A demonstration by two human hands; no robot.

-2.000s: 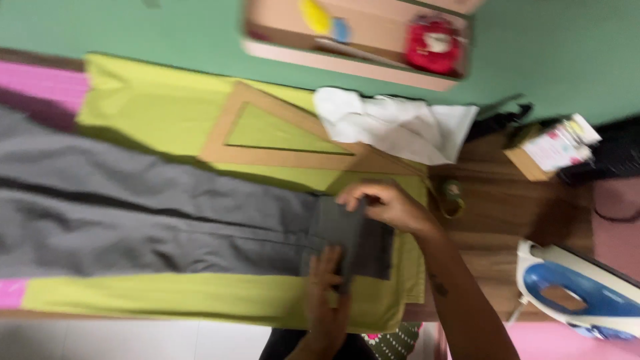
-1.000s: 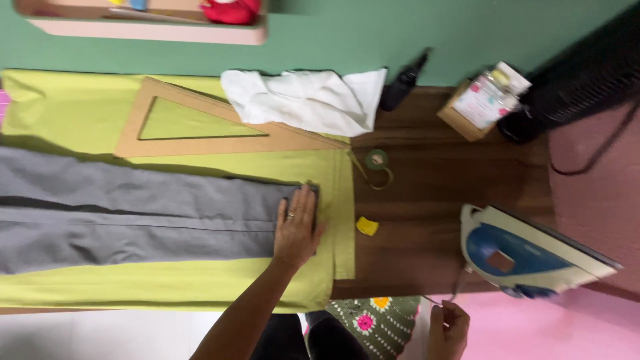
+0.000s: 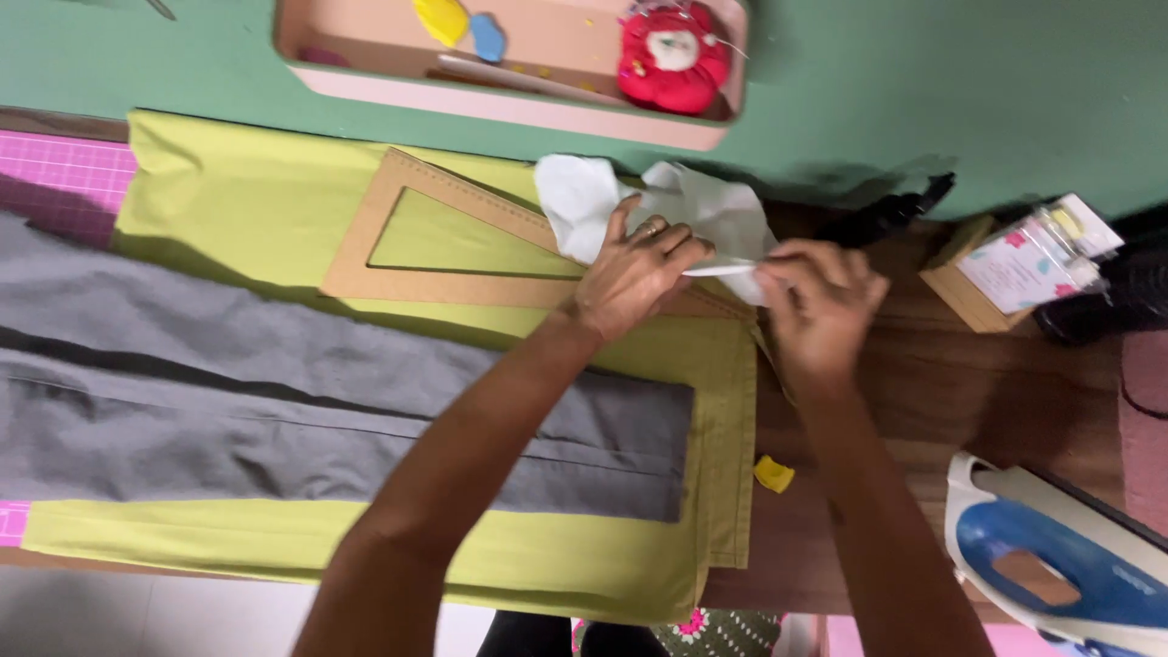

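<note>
My left hand [image 3: 634, 274] and my right hand [image 3: 817, 301] both grip the lower edge of a crumpled white cloth [image 3: 712, 205], pulling a short stretch of it between them. Under the cloth and my left hand lies a wooden set square [image 3: 438, 285], on a yellow-green fabric [image 3: 228, 192]. Nearer me, a grey trouser leg or similar grey garment piece [image 3: 584, 447] is laid flat on that fabric, its short end folded. My right fingertips are blurred.
A blue and white iron [image 3: 1049, 566] stands at the right edge. A yellow scrap [image 3: 774, 474] lies on the wooden table [image 3: 876, 438]. A pink tray [image 3: 511, 105] holds a red pincushion [image 3: 673, 59]. A wooden box [image 3: 981, 274] and a black bottle [image 3: 885, 214] are at back right.
My left hand has moved from the end of the grey garment up to the white cloth. My right hand has come from near the table's front edge to the cloth's right side.
</note>
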